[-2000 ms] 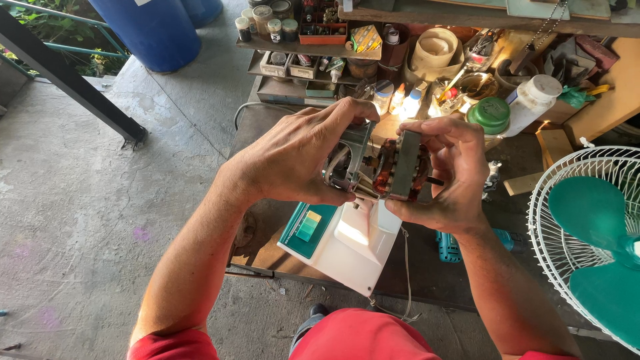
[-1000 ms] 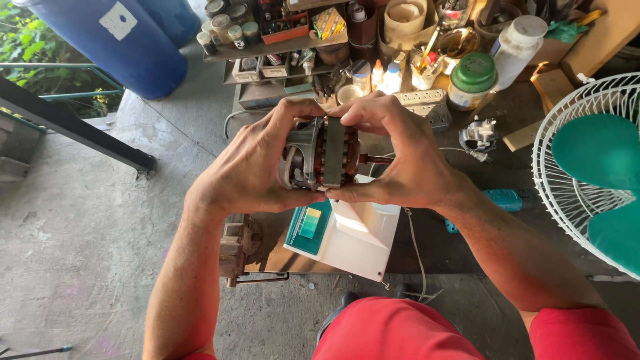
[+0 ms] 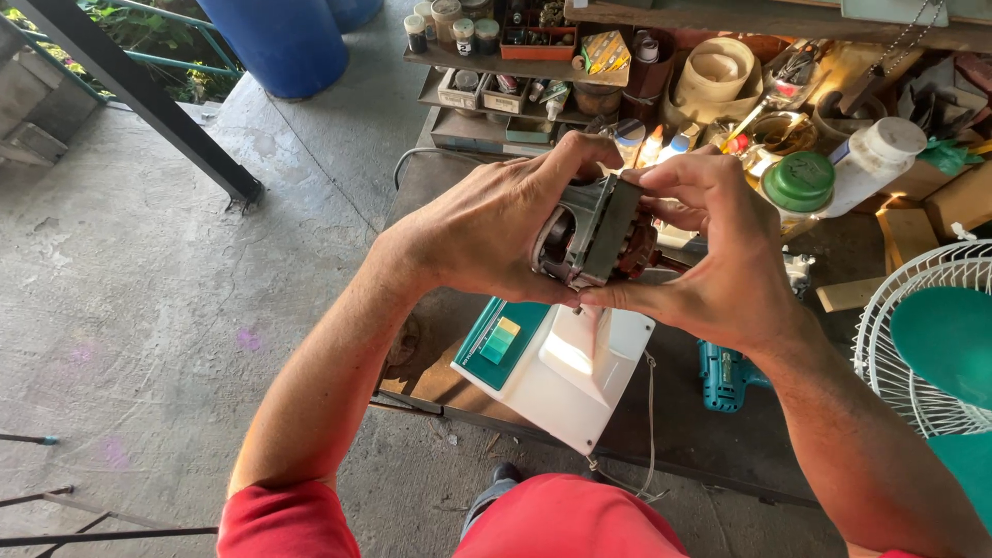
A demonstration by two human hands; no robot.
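An electric fan motor [image 3: 608, 232], with a grey laminated core, reddish windings and a shaft pointing right, is held up above the workbench between both hands. My left hand [image 3: 496, 221] grips its metal end housing at the left. The fingertips and thumb of my right hand [image 3: 717, 248] press on the core's upper and lower edges. Below the motor lies a white and teal fan base [image 3: 558, 372] with coloured push buttons and a cord. A fan with teal blades and a white wire guard [image 3: 876, 333] stands at the right.
A teal power tool [image 3: 722, 376] lies right of the fan base. Behind are shelves with jars [image 3: 463, 35], a green-lidded jar [image 3: 798, 182], a white bottle [image 3: 876, 163] and wood blocks [image 3: 852, 294]. A metal post [image 3: 147, 101] and blue barrel [image 3: 275, 46] are at the left.
Two seconds ago the end housing and the wound core were apart, one in each hand; one second ago they were together. My hands still hold them joined, and the motor is now more tilted.
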